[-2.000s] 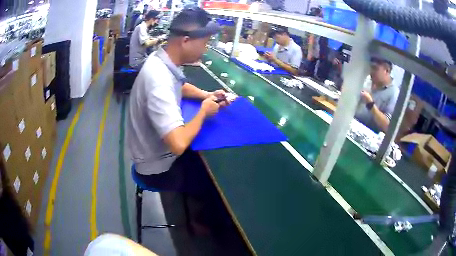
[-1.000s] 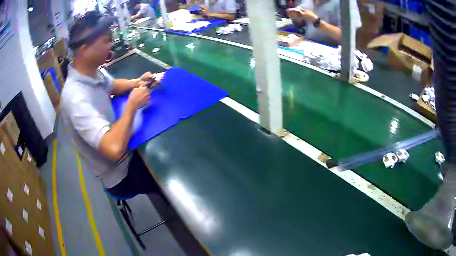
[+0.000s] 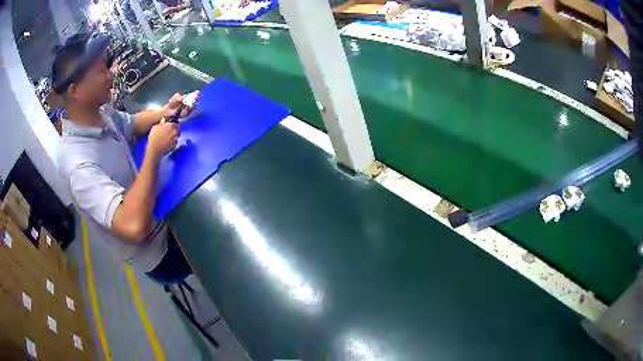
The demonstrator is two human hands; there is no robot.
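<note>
Neither of my hands is in the picture. The glossy dark-green bench (image 3: 331, 247) lies nearest in front of me. Beyond a pale, stained rail (image 3: 416, 195) runs the brighter green conveyor belt (image 3: 437, 120). Two white inserts (image 3: 553, 207) sit close together on the belt beside a clear bar (image 3: 550, 185), and a third insert (image 3: 621, 180) lies further right. The clear bar slants over the belt, with its dark end on the rail. Part of the cloudy fume hood (image 3: 620, 321) shows at the lower right edge.
A neighbouring worker (image 3: 106, 162) sits at the left, hands over a blue mat (image 3: 218, 134), holding a dark tool and a small white part. A white post (image 3: 331, 84) rises from the rail. Cartons (image 3: 42, 282) stand at lower left. White parts (image 3: 451, 35) lie across the belt.
The view has swung right and down. The neighbouring worker and blue mat have shifted left in the picture, and more of the bench and belt shows. The people across the belt are out of view.
</note>
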